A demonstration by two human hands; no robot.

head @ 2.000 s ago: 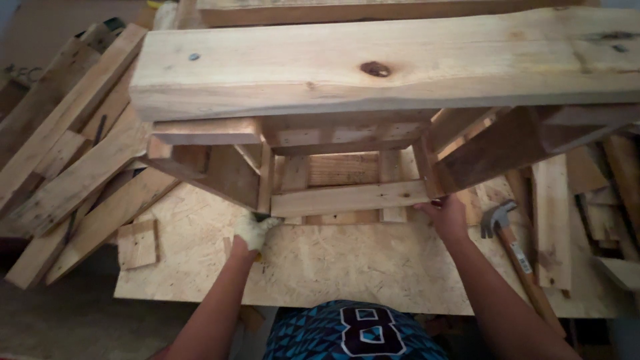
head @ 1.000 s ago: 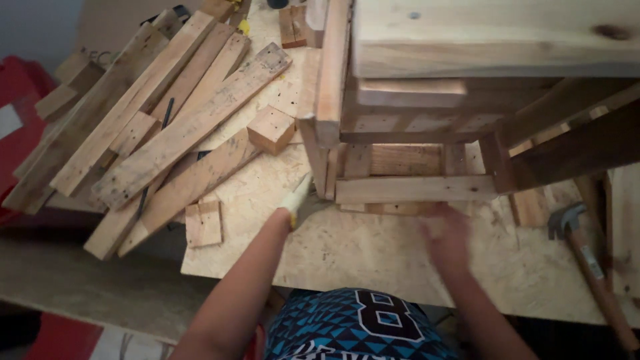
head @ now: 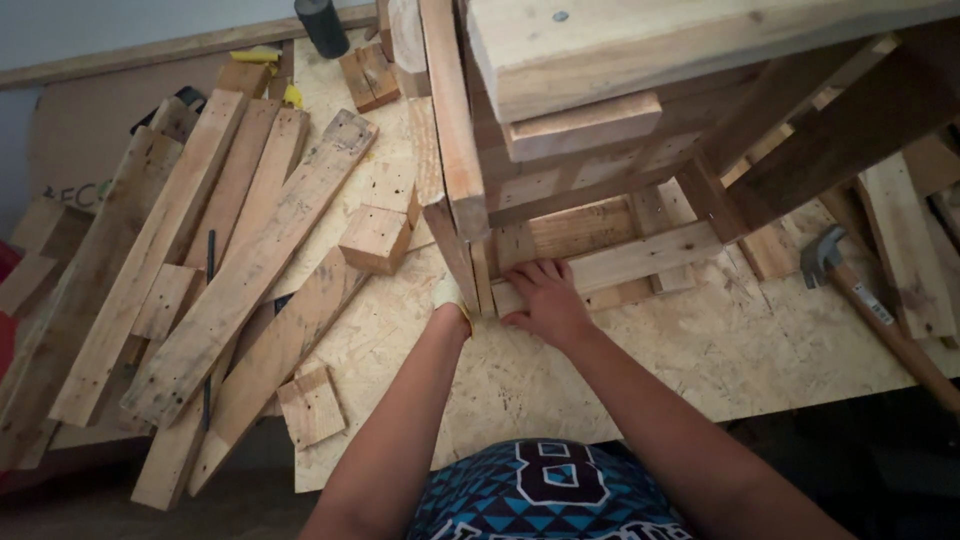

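A frame of wooden boards stands on the OSB worktop. My right hand is bare and rests over the left end of the frame's low front slat, fingers curled over its top edge. My left hand, in a pale glove, is at the outer side of the left upright boards; most of its fingers are hidden behind them, so its hold cannot be made out. A claw hammer with a wooden handle lies to the right of the frame.
Many loose boards are heaped at the left, overhanging the worktop edge. Small wood blocks lie between them and the frame. A black cylinder stands at the back. More planks lie at the far right.
My right hand has moved left along the front slat, from its right end to its left end. My left hand stays by the left upright. The view has swung left.
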